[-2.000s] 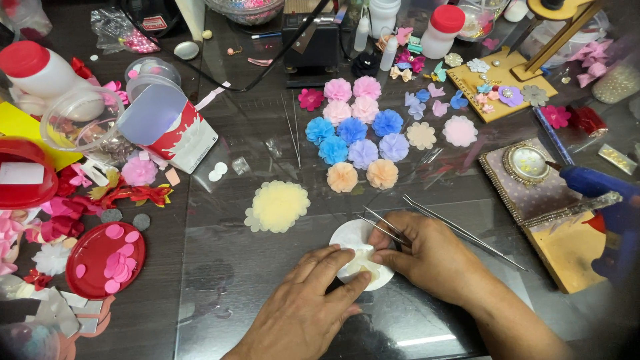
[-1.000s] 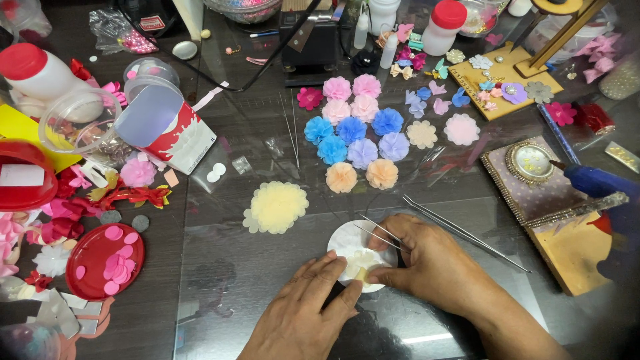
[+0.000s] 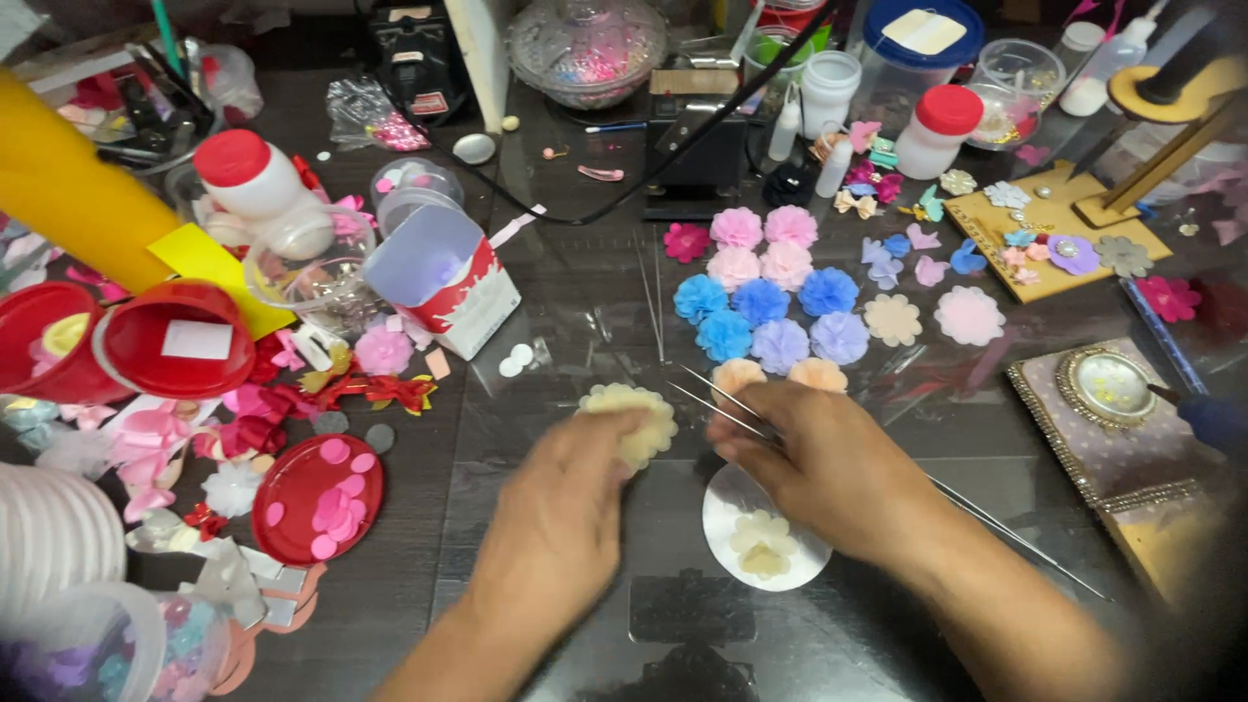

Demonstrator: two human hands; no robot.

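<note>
My left hand reaches over the pile of pale yellow scalloped fabric pieces, its fingertips on or just above them; whether it grips one I cannot tell. In my right hand is a pair of metal tweezers, its tips pointing up and to the left. Below that hand a white disc lies on the clear mat, bearing a pale yellow scalloped piece with a folded part at its lower edge. Another pair of long tweezers lies partly hidden behind my right forearm.
Rows of fabric flowers sit behind my hands, with more thin tweezers to their left. A red lid of pink discs and heaps of bows are at left. At right are a beaded box and a blue glue gun.
My left hand has moved from the white disc to the yellow scalloped pile. My right hand has lifted toward the fabric flowers, still with the tweezers, uncovering the piece on the disc.
</note>
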